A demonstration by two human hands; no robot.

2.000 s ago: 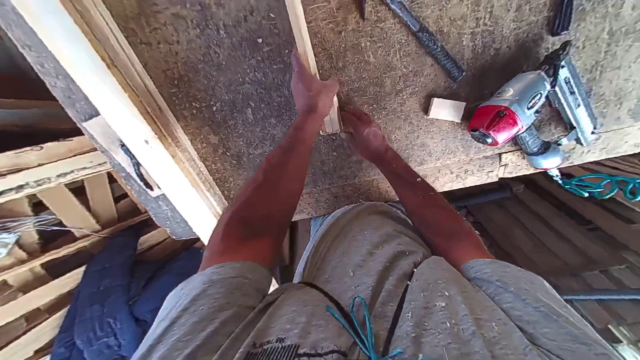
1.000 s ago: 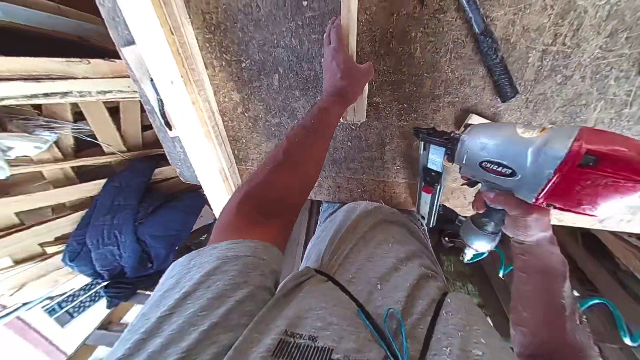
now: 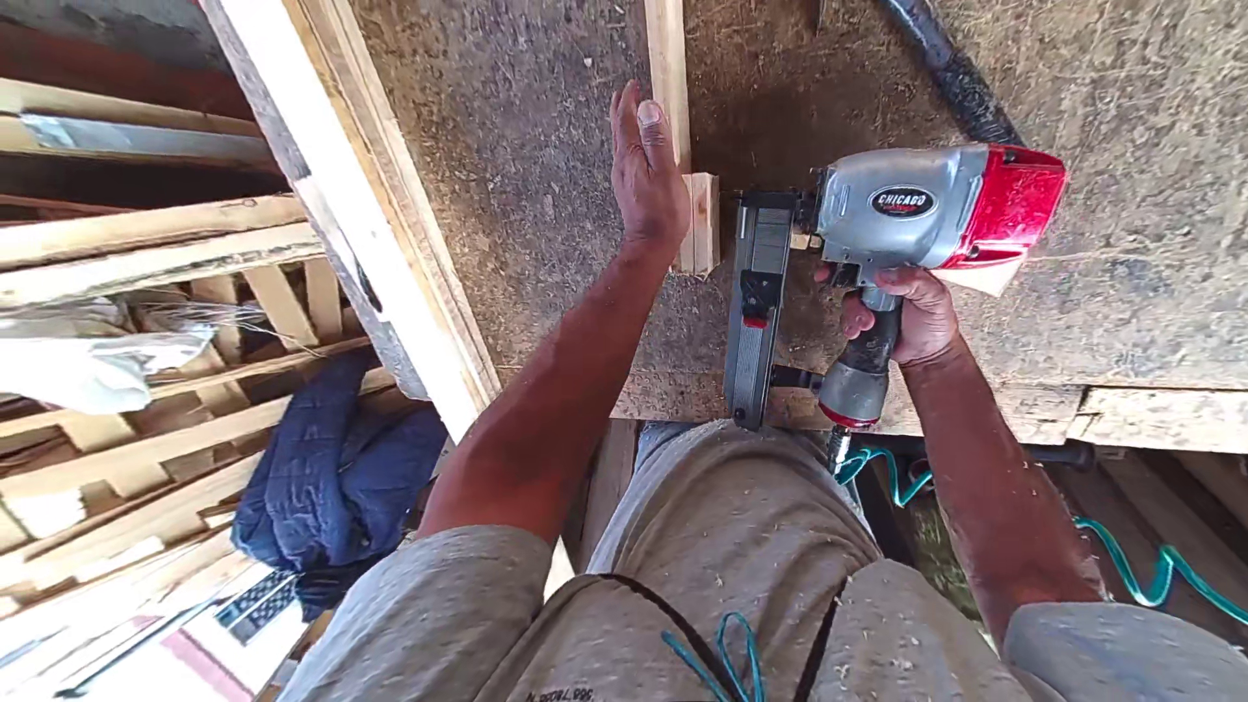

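Observation:
My right hand (image 3: 912, 312) grips the black handle of a silver and red Chicago pneumatic nail gun (image 3: 902, 210) by its lower end. The gun lies sideways above the bench, its nose to the left, beside a small wooden block (image 3: 700, 222). My left hand (image 3: 651, 171) rests with extended fingers against that block and a long narrow wood strip (image 3: 668, 73); some of its fingers point away from me. The block stands at the near end of the strip. Whether the nose touches the block, I cannot tell.
A worn workbench top (image 3: 526, 166) lies under the work. A hammer with a black grip (image 3: 960, 88) is behind the gun. Long boards (image 3: 409, 185) run along the left. Teal hose (image 3: 1160, 575) coils at lower right. A dark blue garment (image 3: 336, 468) hangs over slatted wood at left.
My right hand left the strip's end, took hold of the nail gun at the right and brought it left. The small block now sits at the strip's near end. My left hand has stayed near the strip.

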